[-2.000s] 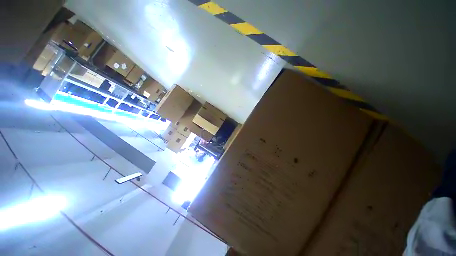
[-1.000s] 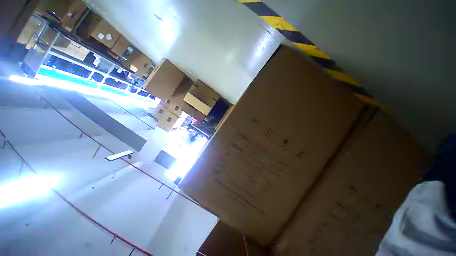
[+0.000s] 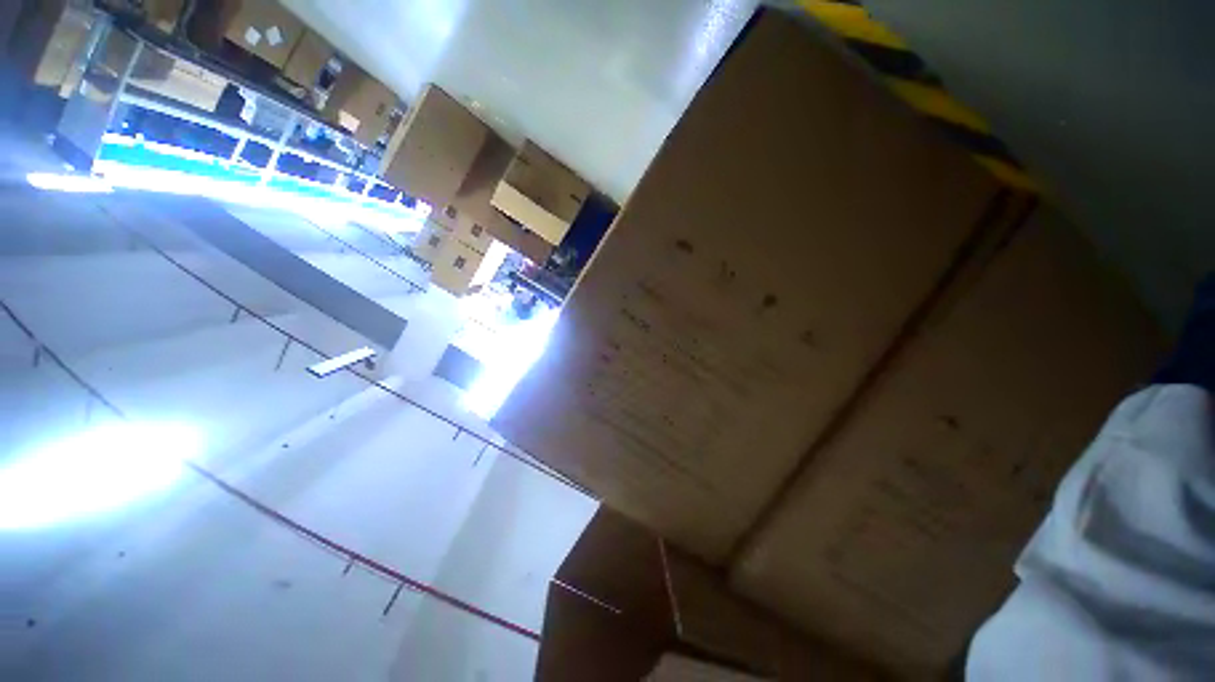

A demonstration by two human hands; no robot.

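A large brown carton [image 3: 746,307] with faint printed text fills the middle right; the view is tilted, nearly upside down. A darker seam separates it from a second carton face [image 3: 933,466] beside it. A brown carton with open flaps [image 3: 606,586] shows at the bottom centre, cut off by the edge. A pale grey cloth [image 3: 1106,560], perhaps a sleeve or garment, is at the right edge with dark blue cloth above it. Neither of my hands can be made out.
Yellow-black floor tape [image 3: 919,93] runs along the top right. Smaller stacked cartons [image 3: 440,147] stand farther off. A long bench or shelf [image 3: 267,113] holds cartons at the upper left. A thin red pipe [image 3: 333,546] crosses the pale ceiling, with glaring lights.
The view has shifted, so the large carton and tape sit higher in the picture. More of the flapped carton at the bottom and more pale cloth at the right now show.
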